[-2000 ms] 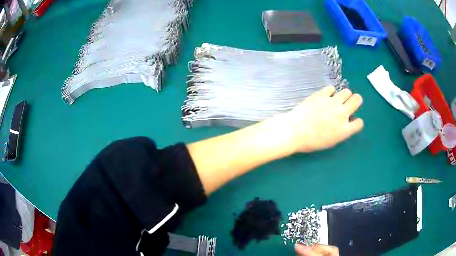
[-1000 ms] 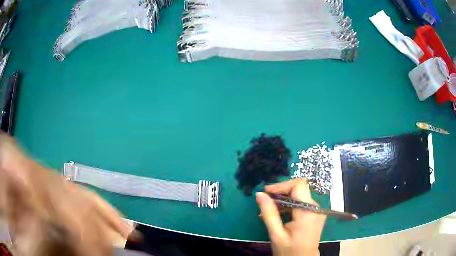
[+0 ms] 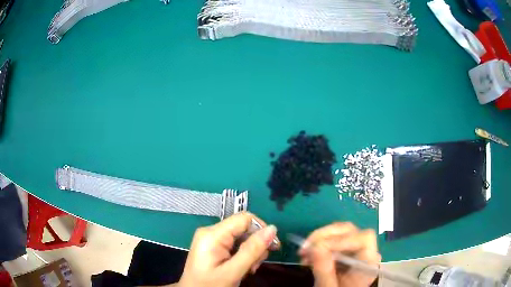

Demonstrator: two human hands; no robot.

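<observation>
My left hand, low at centre, pinches a small bright metal connector end between thumb and fingers; the rest of that piece is hidden by the hand. My right hand, just to its right, holds tweezers like a pen; they are blurred, with the tip close to the connector but not clearly touching. A mesh band lies left of the hands, with slotted connector ends at its right end. A pile of black bits and a pile of silver pieces lie beyond the hands.
A glossy black pad with white edge strips lies at right, a yellow small tool above it. A wide stack of bands and another group lie at the far side. A red holder with a white bottle stands far right.
My left hand has come from the left into the low centre and now holds a connector end. My right hand has moved from the piles to beside it with the tweezers. The view has shifted nearer.
</observation>
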